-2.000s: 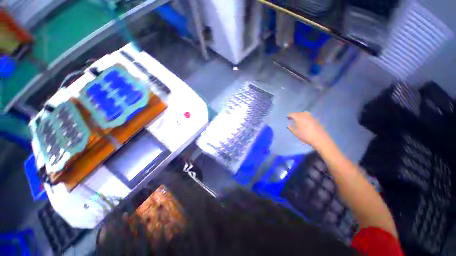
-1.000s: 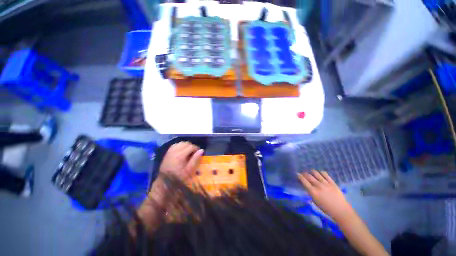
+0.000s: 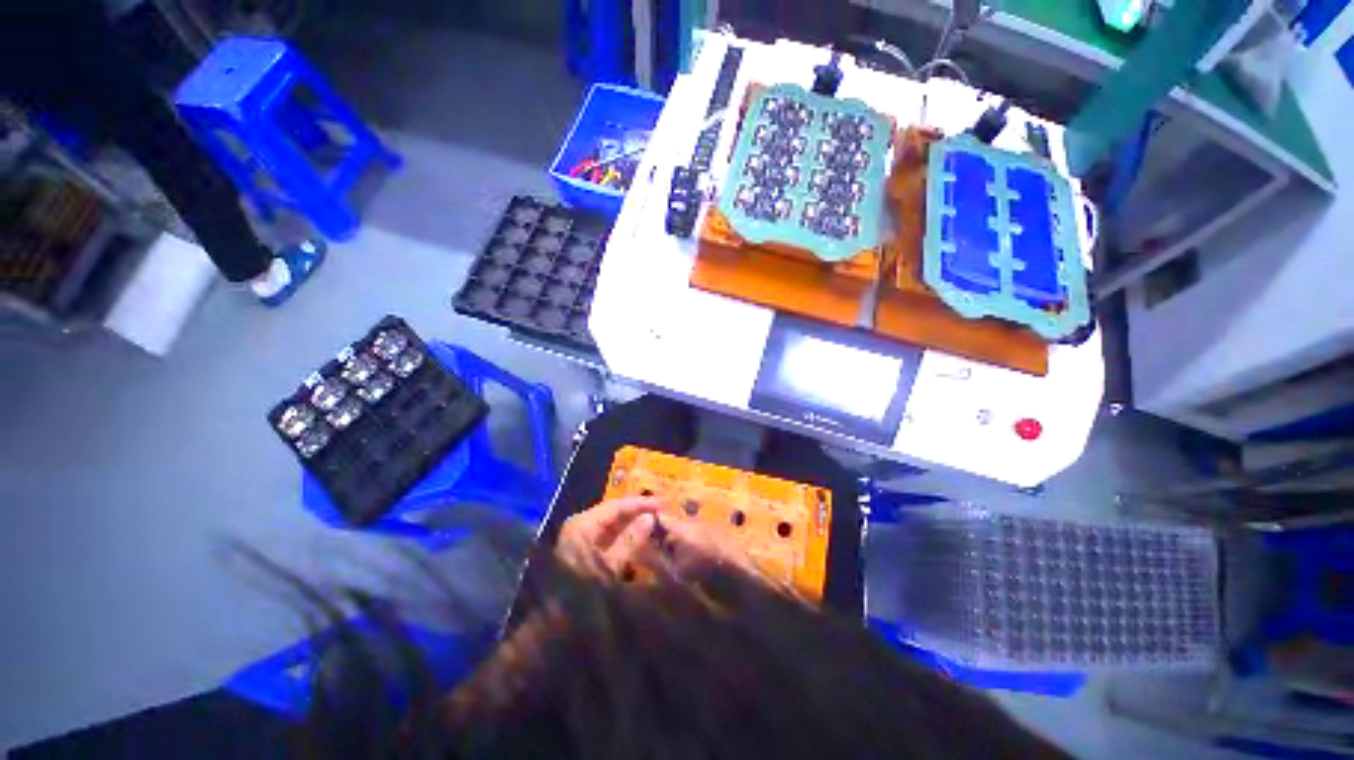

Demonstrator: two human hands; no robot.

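Note:
The orange jig base [image 3: 802, 512] lies on the black lap tray [image 3: 846, 520] in front of me, with several dark round spots in its upper row. My left hand [image 3: 594, 532] is over the jig's left part, fingertips close to its surface. My right hand [image 3: 698, 546] is beside it over the jig, blurred and mostly covered by hair. A small dark piece seems to be at the fingertips, but I cannot tell which hand holds it. Hair hides the jig's lower part.
The white machine [image 3: 668, 334] stands ahead with teal frames [image 3: 743, 215] on orange fixtures. A clear blister tray [image 3: 1099, 587] is at right. A black module tray [image 3: 401, 431] sits on a blue stool [image 3: 520, 408] at left. A person's leg [image 3: 208, 201] is far left.
My right hand has moved from the clear blister tray to the jig, beside my left hand. The view has turned to the left, so the machine appears further right.

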